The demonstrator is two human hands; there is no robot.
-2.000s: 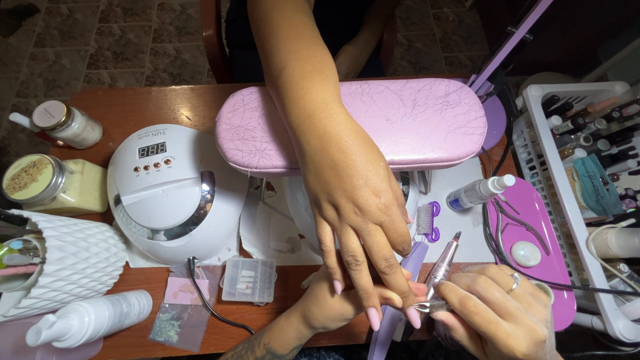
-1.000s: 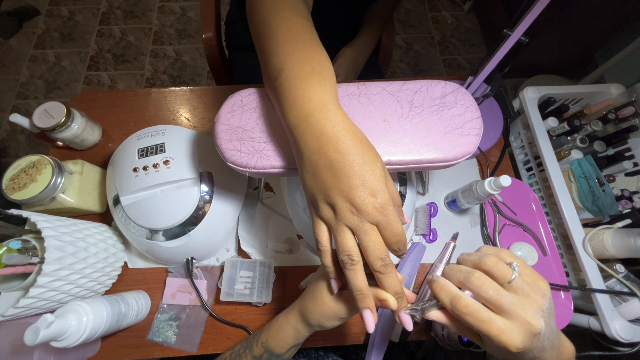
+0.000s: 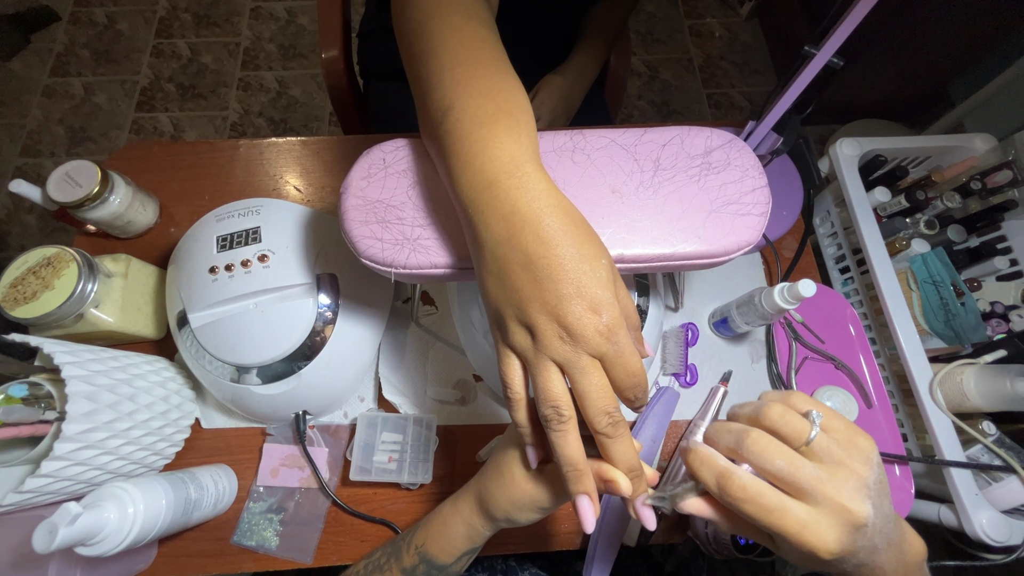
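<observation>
My left hand (image 3: 520, 480) is partly hidden under the other person's hand (image 3: 568, 352) and holds one of its fingers near the tip. That hand, palm down, has long pink nails, and its forearm lies across a pink padded arm rest (image 3: 656, 192). My right hand (image 3: 792, 472), wearing a ring, grips a small metal tool (image 3: 669, 498), probably cuticle nippers, with its tip at the pink nail of the held finger. A slim pinkish pen-shaped tool (image 3: 704, 416) runs beside my right fingers. A purple nail file (image 3: 628, 488) lies beneath the hands. Dust covers part of my right hand.
A white nail lamp (image 3: 256, 320), a clear box of bits (image 3: 392, 448) and a pump bottle (image 3: 136, 508) stand left. On the right are a purple-handled brush (image 3: 680, 352), a spray bottle (image 3: 752, 308), a magenta tray (image 3: 888, 432) with nippers, and a white basket (image 3: 888, 320) of bottles.
</observation>
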